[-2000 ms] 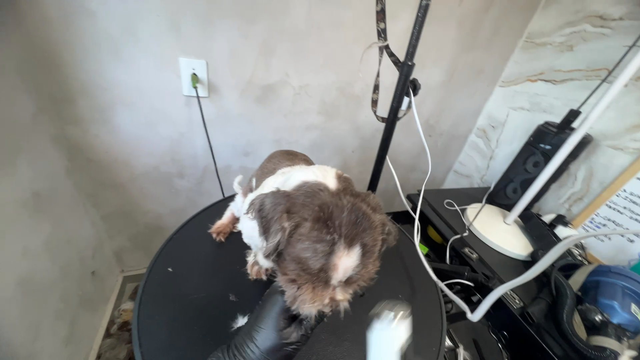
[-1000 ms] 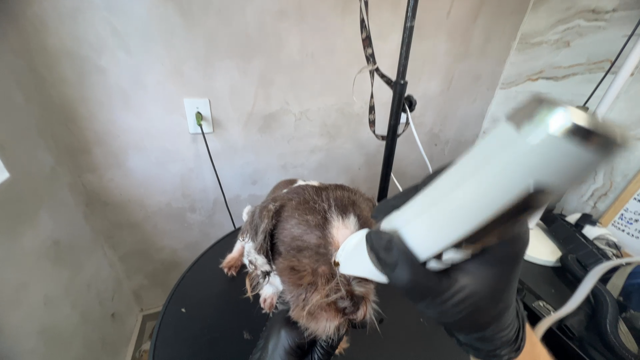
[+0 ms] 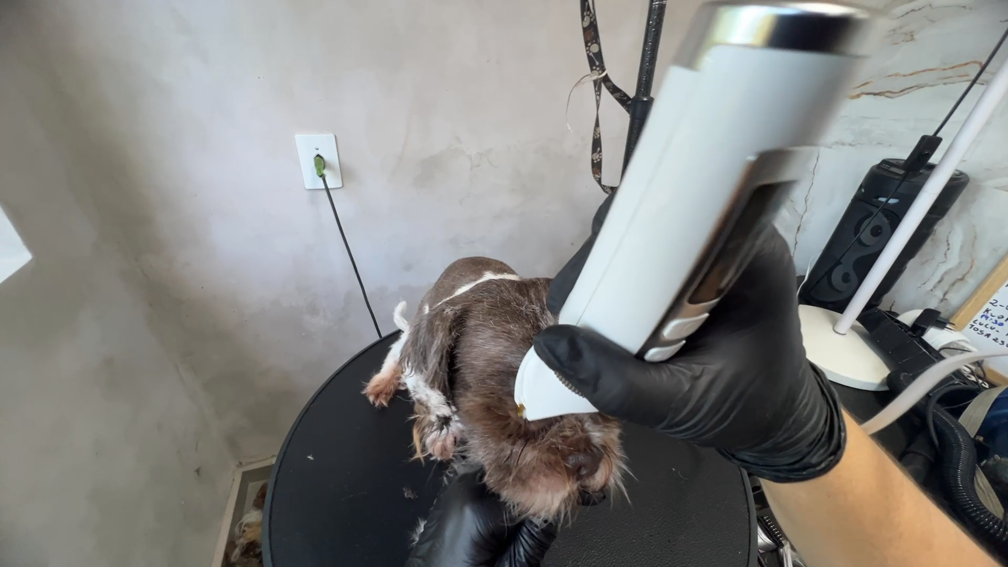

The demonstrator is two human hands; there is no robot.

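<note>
A small brown and white dog [image 3: 504,354] is on a round black grooming table [image 3: 339,480], its head lowered toward me. My right hand [image 3: 709,378], in a black glove, grips a white cordless hair clipper [image 3: 646,197]. The clipper's white head end touches the fur on top of the dog's head, near the brow; its cutting edge is partly hidden. My left hand [image 3: 480,524], also black-gloved, is under the dog's muzzle at the lower edge of the view, and its fingers are mostly hidden, so I cannot tell how firmly it holds.
Behind the table rises a black grooming arm [image 3: 647,71] with a patterned loop strap [image 3: 596,94]. At the right are a black speaker [image 3: 874,228], a white lamp base [image 3: 843,350], a ribbed black hose [image 3: 965,480] and cables. A cord hangs from the wall outlet [image 3: 318,161] behind the table.
My right hand has come into view with the clipper, which was low at the right of the dog two seconds ago. The clipper's end now lies on the dog's head, and the head is lower.
</note>
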